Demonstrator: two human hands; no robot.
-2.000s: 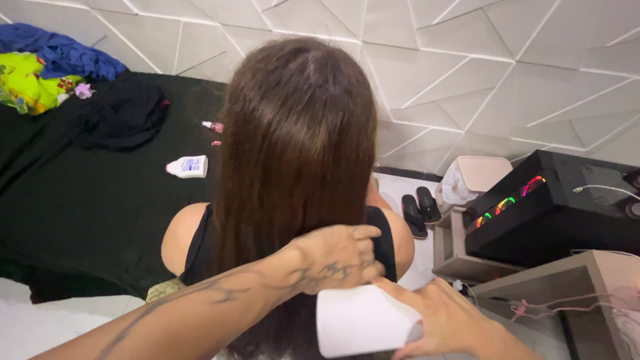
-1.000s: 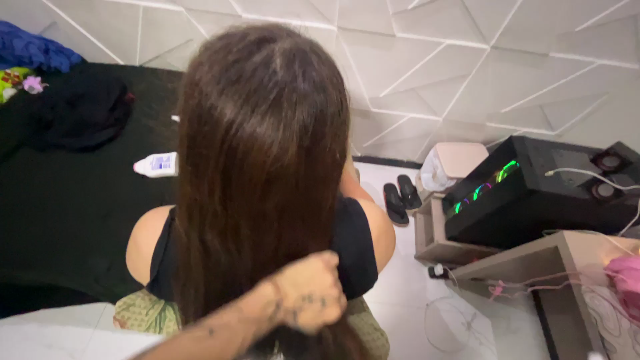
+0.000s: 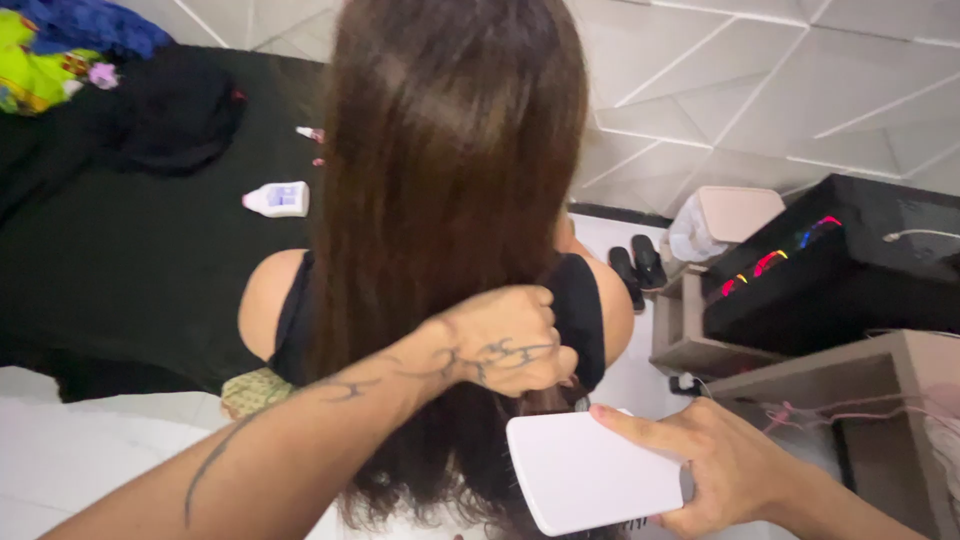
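Note:
Long brown hair [image 3: 450, 187] hangs down the back of a seated person in a black sleeveless top [image 3: 581, 322]. My left hand [image 3: 506, 341], on a tattooed forearm, is closed around a lock of that hair near the person's right shoulder blade. Just below it, my right hand [image 3: 697, 457] grips a white paddle hairbrush [image 3: 589, 472], its flat back facing up and its bristle side against the hair under my left fist. The bristles are mostly hidden. Loose, wavy hair ends spread out beneath my left forearm.
A white bottle [image 3: 277, 200] lies on the black cover [image 3: 150, 300], left, near bunched clothes [image 3: 52, 52]. At right are black slippers [image 3: 636, 270], a lidded bin [image 3: 739, 214], a black computer case [image 3: 840, 262] with coloured lights, and a desk [image 3: 885, 367] with pink cables. A patterned wall [image 3: 750, 97] stands ahead.
My right hand with the white brush, out of view one second ago, is back in view below my left hand. My left hand still holds the hair. The case lights have changed colour.

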